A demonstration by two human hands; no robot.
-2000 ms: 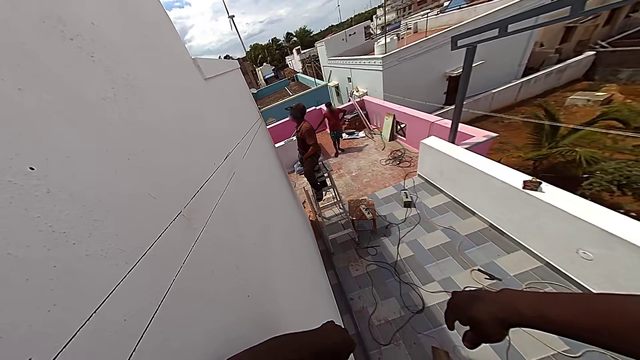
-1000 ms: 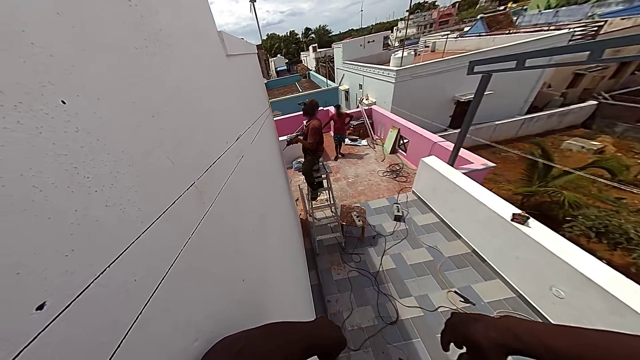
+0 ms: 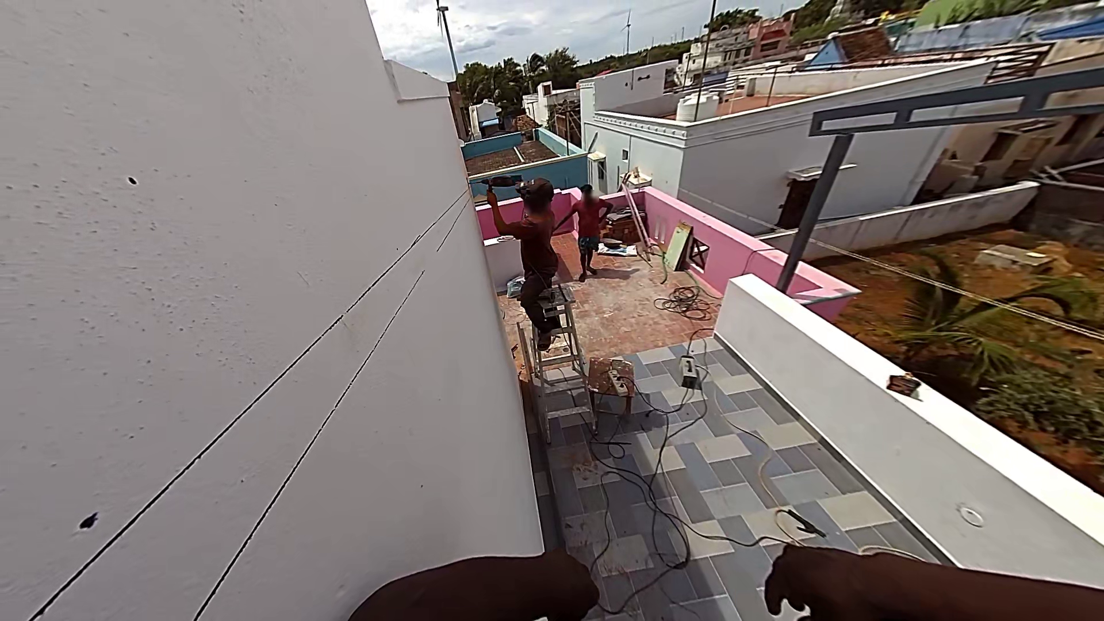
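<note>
My left hand [image 3: 565, 585] is at the bottom edge, low beside the white plastered wall [image 3: 345, 345]; its fingers are hidden, so its grip does not show. To the right, my right hand [image 3: 789, 578] hangs with bent fingers above the tiled floor [image 3: 724, 448], and its lower part is cut off by the frame. Near it on the tiles lies a dark clamp [image 3: 804, 523] with a cable. Two dark marker lines slant up the wall.
A person [image 3: 536, 250] on an aluminium stepladder [image 3: 565, 371] raises a power drill [image 3: 502, 181] to the wall. Another person [image 3: 588, 226] stands behind. A small stool [image 3: 611, 377], a socket box [image 3: 688, 372] and cables are on the floor. A white parapet [image 3: 854, 388] and steel post [image 3: 815, 211] stand right.
The person on the ladder has raised an arm with the power tool towards the wall. My view has tilted and shifted slightly. Both my hands stay low in view.
</note>
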